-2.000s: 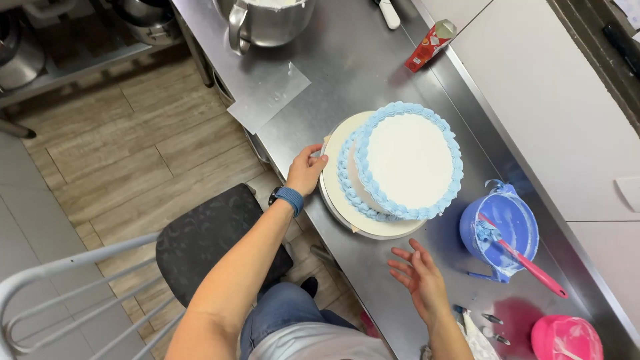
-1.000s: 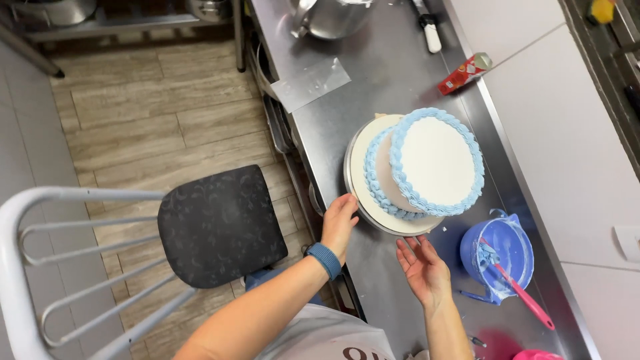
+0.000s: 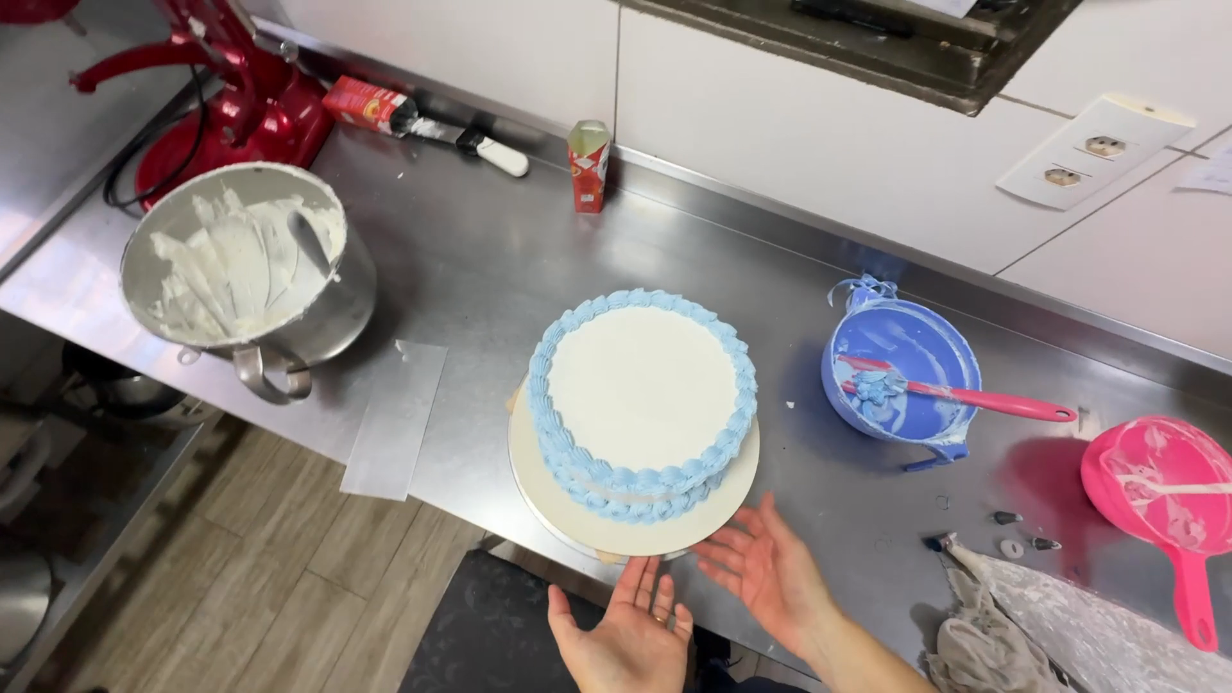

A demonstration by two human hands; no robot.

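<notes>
A round white cake with piped blue borders around its top and base stands on a cream cake board near the counter's front edge. My left hand is palm up below the board, its fingertips at the board's near edge. Beside it, to the right, my right hand has its fingers spread close to the board's lower right edge; whether they touch it I cannot tell. Neither hand grasps anything. The surface just beneath the board is mostly hidden.
Left: a metal mixing bowl of white cream, a red stand mixer and a clear plastic sheet. Right: a blue bowl with a pink spatula, a pink bowl, piping nozzles and a piping bag. A red carton stands behind.
My left hand has gone from the board's left side to its near edge and turned palm up. The view has swung round, bringing in the mixer and wall outlets.
</notes>
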